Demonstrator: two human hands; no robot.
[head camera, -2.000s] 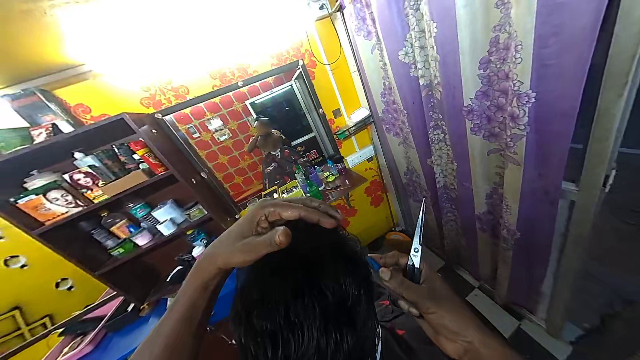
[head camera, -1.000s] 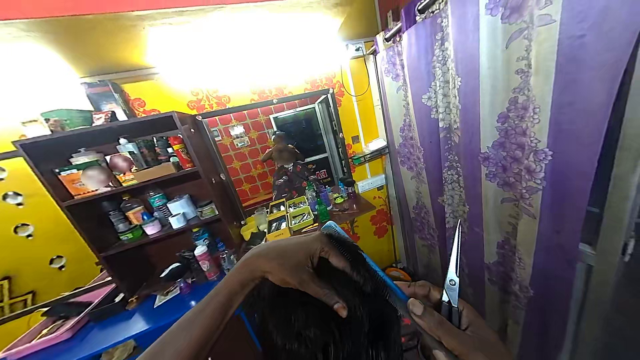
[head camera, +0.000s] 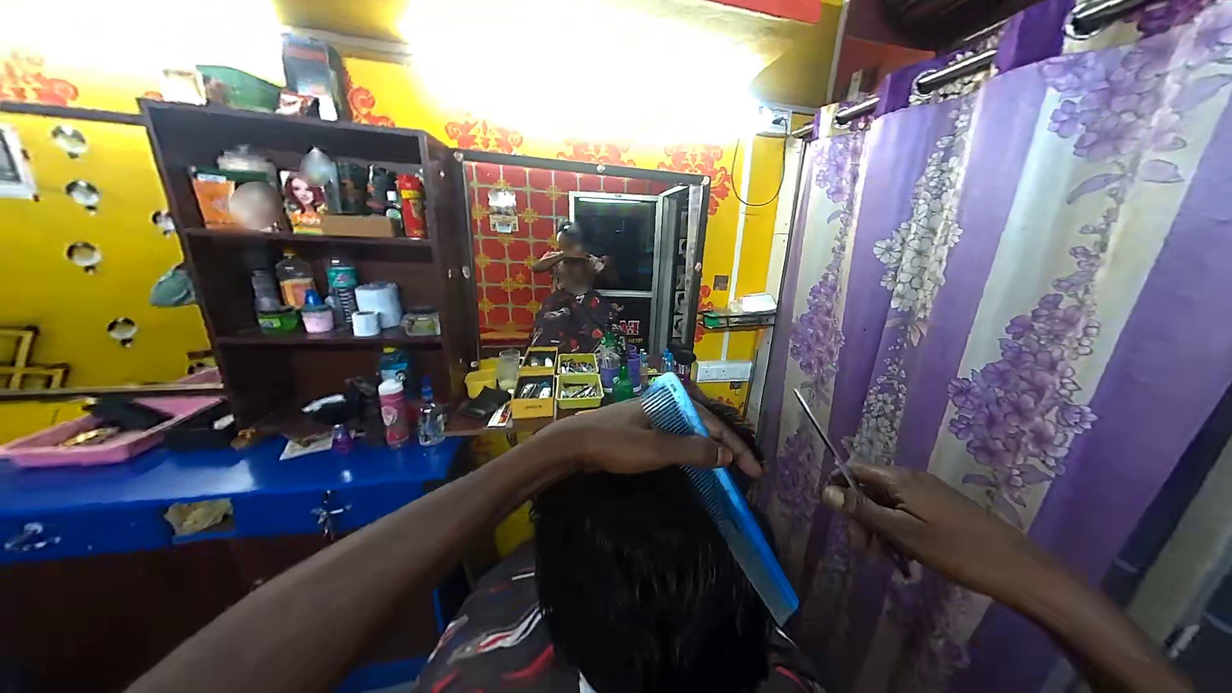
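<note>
A seated person's dark-haired head (head camera: 654, 577) is low in the middle, seen from behind, above a dark patterned cape (head camera: 500, 626). My left hand (head camera: 645, 438) lies on top of the head, with a blue comb (head camera: 736, 520) under its thumb; the comb slants down across the right side of the hair. To the right of the head, apart from it, my right hand (head camera: 890, 510) holds a pair of haircutting scissors (head camera: 823, 433), points up and to the left. Their blades look together, seen nearly edge-on.
A mirror (head camera: 520, 289) hangs ahead above a counter with yellow trays (head camera: 580, 390) of tools and bottles. Dark shelves (head camera: 318, 236) stand left, over a blue counter (head camera: 366, 476) with a pink tray (head camera: 106, 438). A purple floral curtain (head camera: 1020, 337) hangs close on the right.
The blue comb, between my two hands one second ago, is now under my left thumb. My right hand has moved away from the comb, to the right, still with the scissors.
</note>
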